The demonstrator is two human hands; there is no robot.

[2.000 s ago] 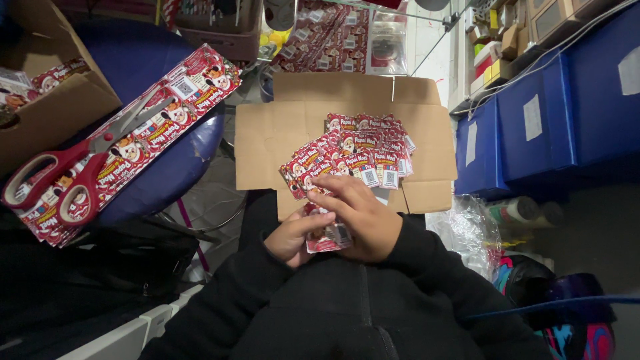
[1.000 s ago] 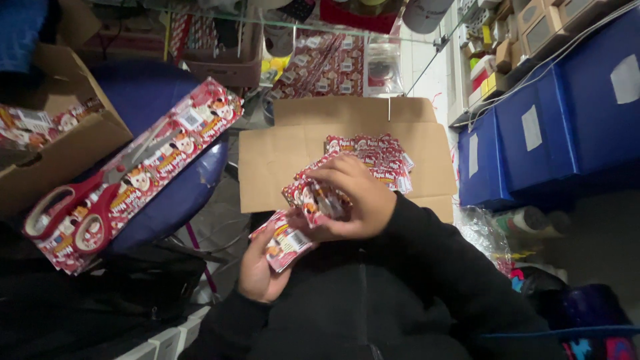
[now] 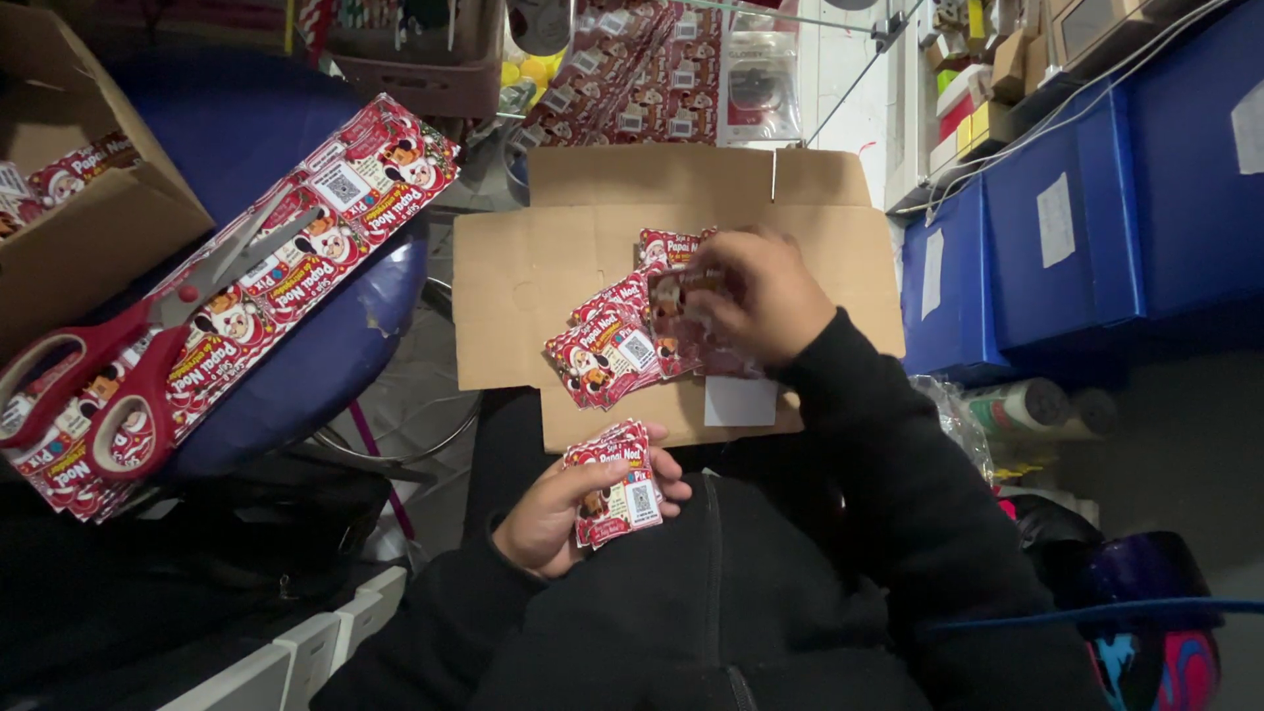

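My left hand (image 3: 573, 499) holds a small stack of red printed Christmas cards (image 3: 618, 486), its thumb across their faces, below the cardboard's near edge. Over the flattened cardboard box (image 3: 513, 286), my right hand (image 3: 760, 296) grips a darker, blurred card or small packet (image 3: 681, 306) between fingers and thumb. Beneath and beside that hand, more red cards (image 3: 607, 355) lie in an overlapping pile. A white slip (image 3: 740, 402) rests near the cardboard's front edge. Red-handled scissors (image 3: 148, 346) lie on long uncut card strips (image 3: 296, 267) at the left.
The strips rest on a blue stool seat (image 3: 395, 286). An open cardboard box (image 3: 109, 227) with printed cards stands at the far left. Blue boxes (image 3: 1047, 227) line the right side. More printed sheets (image 3: 632, 79) lie behind the cardboard, beside a plastic basket (image 3: 425, 84).
My hands, together over the lap two seconds ago, are now apart. The right has moved up over the card pile; the left stays low with its stack.
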